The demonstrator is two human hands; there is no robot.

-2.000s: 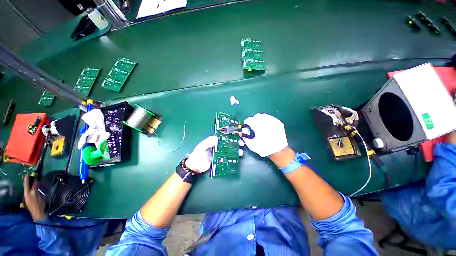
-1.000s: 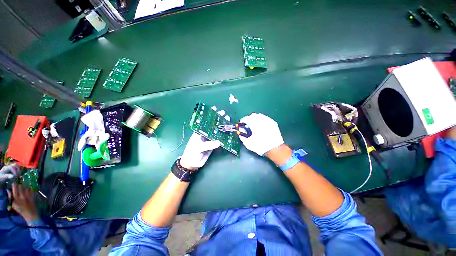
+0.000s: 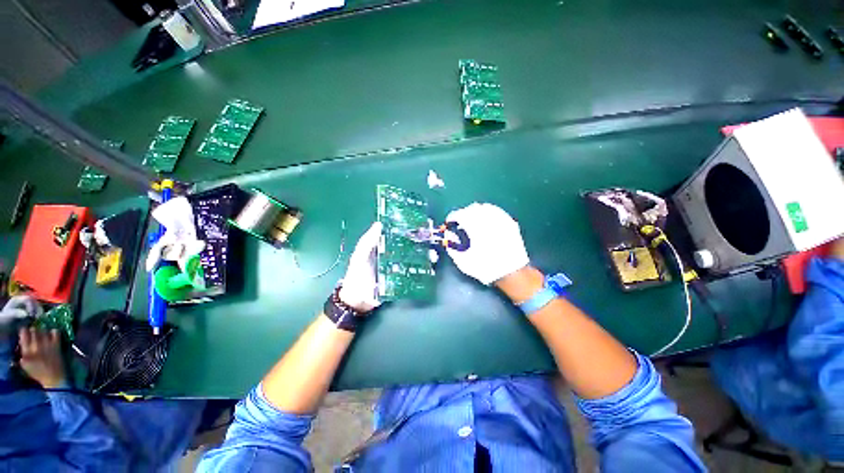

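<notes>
A green circuit board panel (image 3: 403, 263) is held above the green bench, its long side running away from me. My left hand (image 3: 363, 270), in a white glove, grips the panel's left edge. My right hand (image 3: 488, 244), also gloved, is shut on the side cutters (image 3: 448, 236), which have dark and orange handles. The cutters' metal jaws are over the right upper half of the panel; whether they touch it cannot be told. A small whitish pile (image 3: 435, 179) lies on the mat beyond the panel.
Solder wire reel (image 3: 266, 219) and black tray (image 3: 218, 242) with a green roll (image 3: 178, 281) stand left. Soldering iron stand (image 3: 635, 263) and white fume extractor (image 3: 746, 205) stand right. More panels (image 3: 482, 92) lie on the far strip. Neighbouring workers' hands (image 3: 42, 356) and sleeves show at both sides.
The panel was tilted and slanted a second ago; it is now turned upright in view, its face towards me. My left hand has turned with it. The cutters stay over the panel, a little further right.
</notes>
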